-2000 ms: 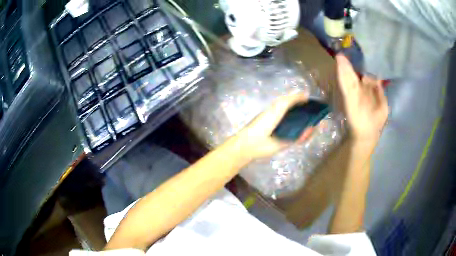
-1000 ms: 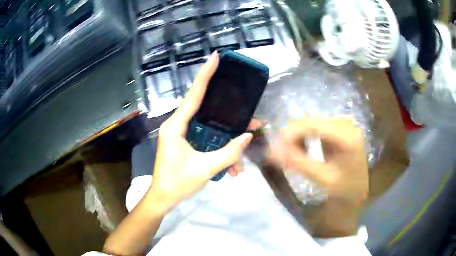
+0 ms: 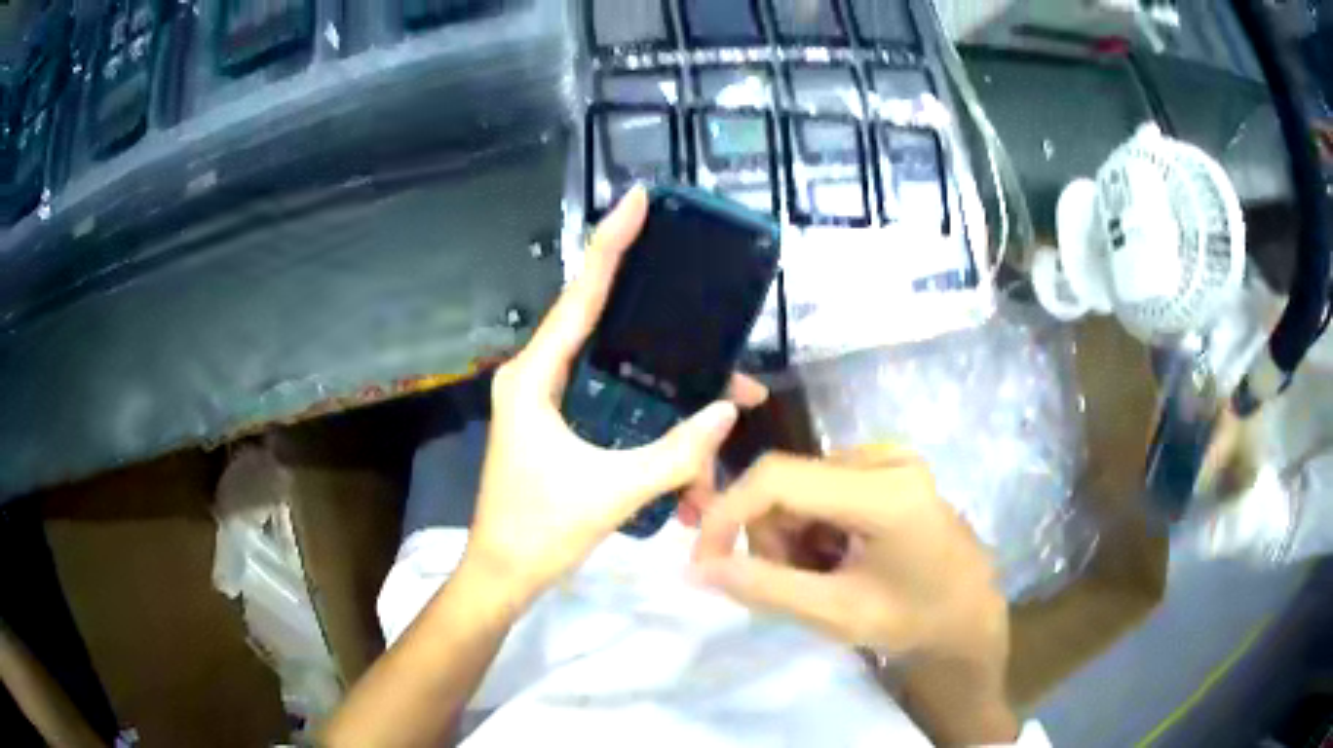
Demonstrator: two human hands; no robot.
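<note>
My left hand holds a teal keypad phone upright and slightly tilted, with its dark screen and upper keys facing me. The thumb and fingers wrap its lower part and one finger lies along its left edge. My right hand is just right of the phone's lower end, blurred, with thumb and forefinger curled towards each other. Whether anything thin is between its fingertips cannot be told. The lens tray, a grid of black-edged rectangles, lies behind the phone.
Phone trays with handsets stand at upper left on the dark green bench. A white fan and a black hose are at right. Crinkled clear film fills a carton. A whitish plastic liner hangs in the lower-left carton.
The view has swung left from the film carton to the bench. My left hand has turned the phone screen towards me and holds it. My right hand has come in beside it.
</note>
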